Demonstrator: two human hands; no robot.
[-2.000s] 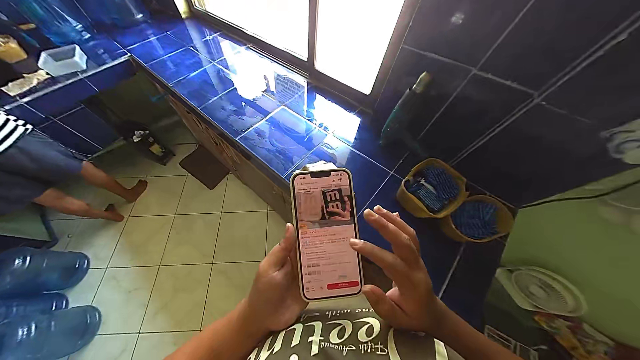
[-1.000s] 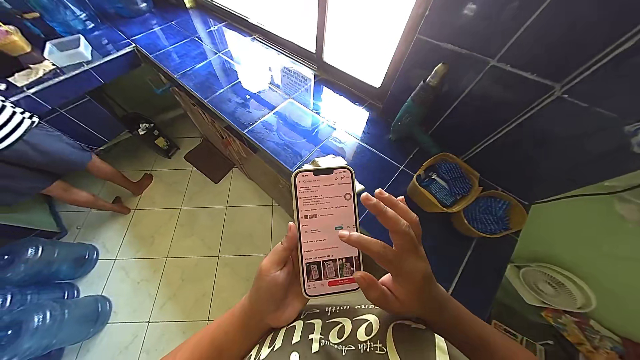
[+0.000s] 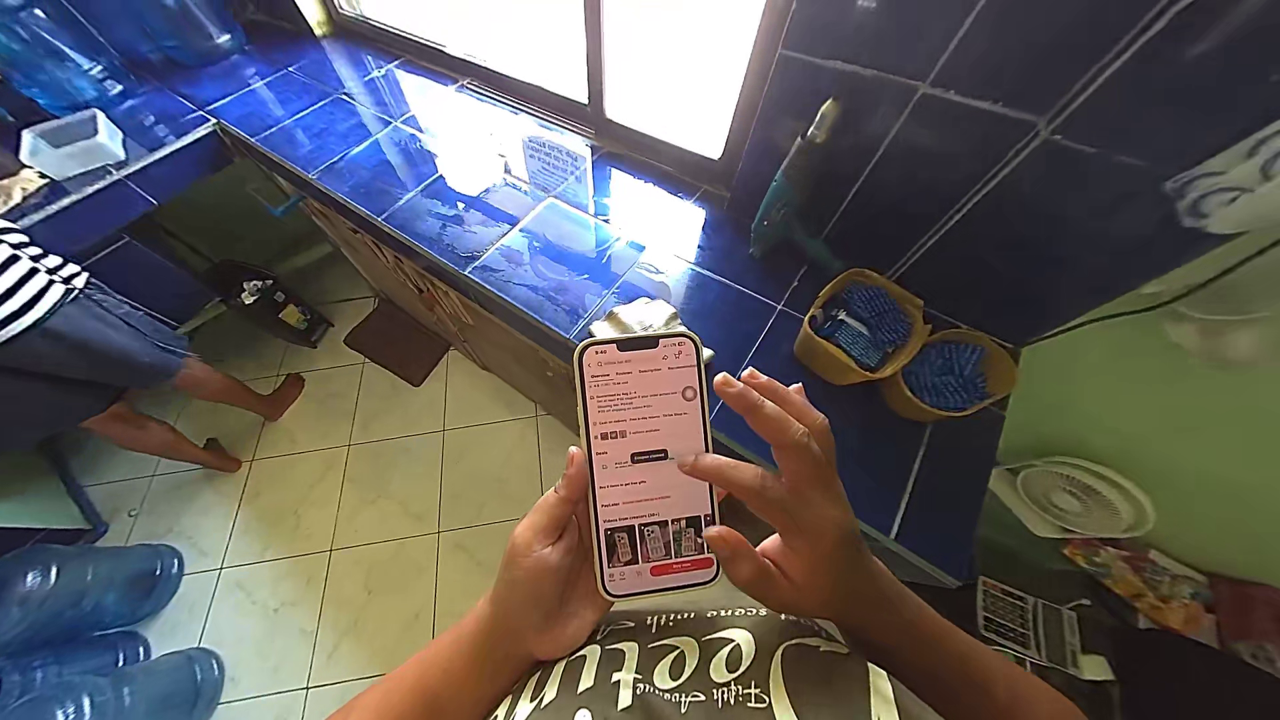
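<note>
A smartphone (image 3: 650, 480) in a pale case stands upright in the view, low in the middle, its lit screen showing a shopping page with a small dark pop-up. Around its left side and lower back my left hand (image 3: 555, 560) is closed, thumb along the edge. My right hand (image 3: 800, 500) is at the phone's right side with fingers spread, the index fingertip at the middle of the screen. It holds nothing. Behind the phone's top, a crumpled whitish cloth or wrapper (image 3: 637, 316) lies on the blue tiled counter (image 3: 560, 265).
Two woven baskets (image 3: 862, 325) with blue patterned contents sit on the counter at right, near a teal tool (image 3: 790, 195). Large blue water bottles (image 3: 90, 590) lie at lower left. Another person (image 3: 110, 350) stands barefoot at left. A white fan (image 3: 1080, 497) is at right.
The phone's page has scrolled from the product picture to lower sections, and a dark pop-up now shows. My right index finger has come onto the screen's middle. My left hand keeps its hold.
</note>
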